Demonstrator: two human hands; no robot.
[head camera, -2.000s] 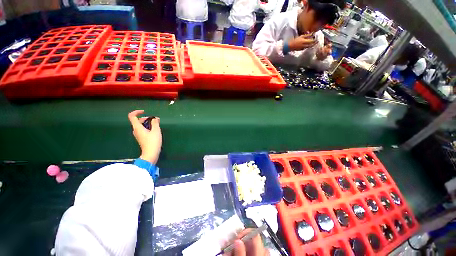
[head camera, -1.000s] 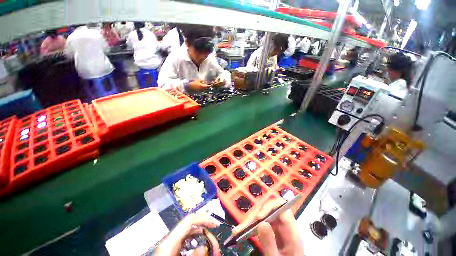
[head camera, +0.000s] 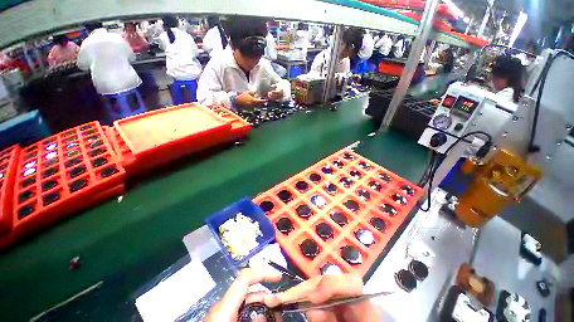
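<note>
My left hand (head camera: 242, 295) is at the bottom centre, its fingers around a round black unit (head camera: 257, 312), partly cut off by the lower edge. My right hand (head camera: 333, 299) is just right of it and holds thin tweezers (head camera: 352, 300), one end at the unit, the other pointing right. The near red compartment tray (head camera: 340, 214) holds round black units in its pockets, beyond my hands. The blue parts bin (head camera: 241, 229) with a heap of pale parts (head camera: 240, 235) stands left of that tray. Another dark thin tool (head camera: 283, 270) lies beside the bin.
A white sheet (head camera: 175, 293) lies at lower left. Red trays (head camera: 63, 170) stand across the green belt (head camera: 189, 182). A machine with red displays (head camera: 456, 116) and a brass-coloured head (head camera: 497, 185) is at right. Two black discs (head camera: 411, 275) lie on its base. A person in white sits opposite.
The view has swung right since the earliest frame. My left hand has come back from over the belt with the black unit to my right hand. The tweezers now lie flatter, at the unit.
</note>
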